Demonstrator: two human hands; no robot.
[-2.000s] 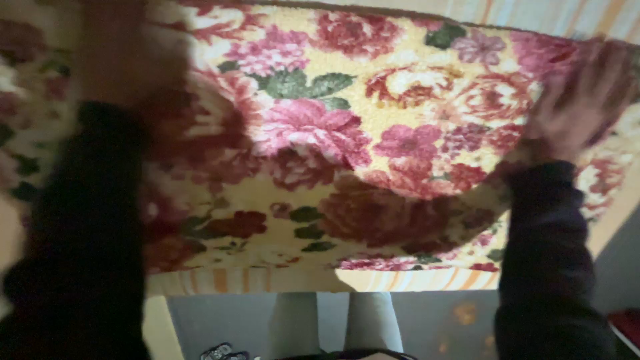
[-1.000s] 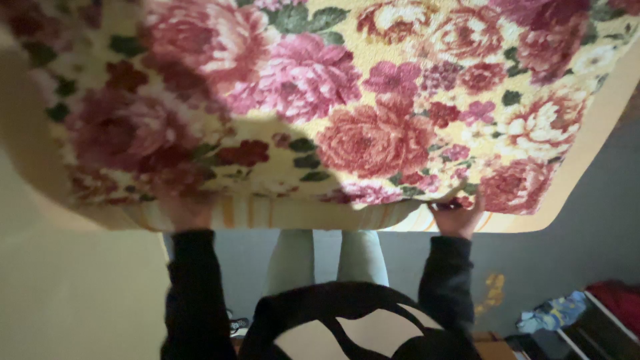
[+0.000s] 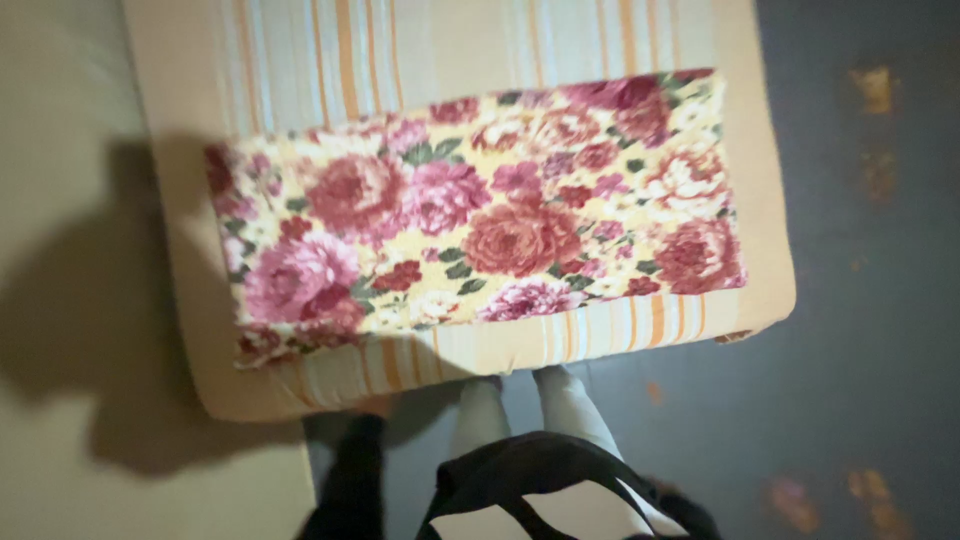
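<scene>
A floral cloth [image 3: 480,217], printed with red and pink roses on pale yellow, lies as a flat rectangle across the striped sheet of a bed [image 3: 465,45]. At the bed's near edge, left of my legs, my left hand [image 3: 375,405] is blurred and partly in shadow; whether its fingers grip the sheet cannot be told. My right hand [image 3: 664,487] is low beside my body at the right, mostly hidden behind the dark sleeve and dim, apart from the cloth.
A pale wall [image 3: 60,225] with my shadow on it runs along the left. Grey floor [image 3: 862,300] with orange-brown patches lies at the right. My legs [image 3: 555,405] stand close to the bed's near edge.
My right hand has left the bed's near edge and come down beside my body. The view has shifted widely and shows the whole cloth.
</scene>
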